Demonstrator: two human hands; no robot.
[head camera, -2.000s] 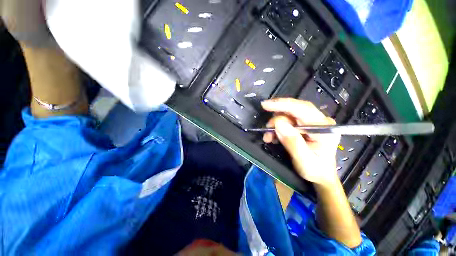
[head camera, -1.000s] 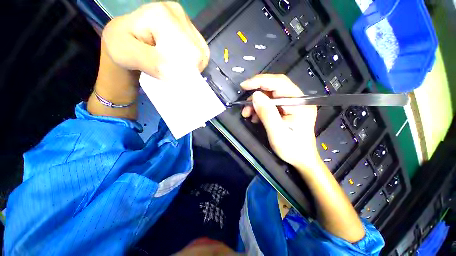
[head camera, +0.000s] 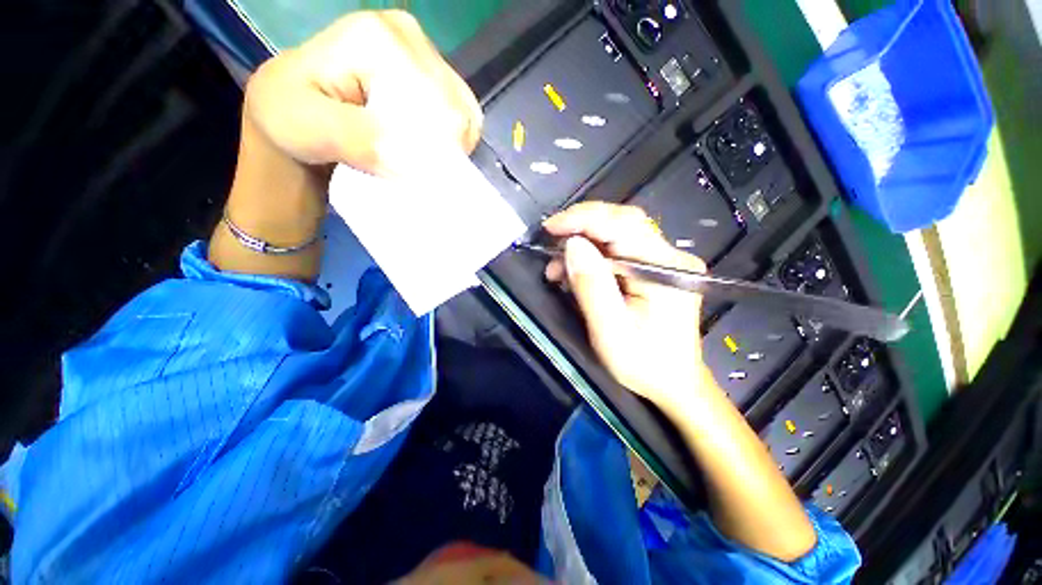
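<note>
My left hand (head camera: 363, 97), with a metal bracelet at the wrist, holds a white sheet (head camera: 429, 234) over the near edge of the black tray (head camera: 640, 394). My right hand (head camera: 634, 303) holds long silver tweezers (head camera: 788, 302). Their tip is at the sheet's right corner, near the lower end of a phone body (head camera: 560, 114); whether it touches the sheet or the phone I cannot tell. The phone body has orange and white slanted marks and a camera section at its far end. Several more phone bodies lie in the tray, partly hidden by my right hand.
A blue bin (head camera: 914, 114) with tiny whitish bits stands beyond the tray, beside a yellow-green board (head camera: 996, 269). Green mat (head camera: 788, 34) shows around the tray. My blue smock sleeves are below. Another dark tray is at the lower right.
My left hand and the sheet have come in from the upper left to the tray edge. The tweezers' broad end has swung down toward the bottom of the picture. The blue bin shows more fully.
</note>
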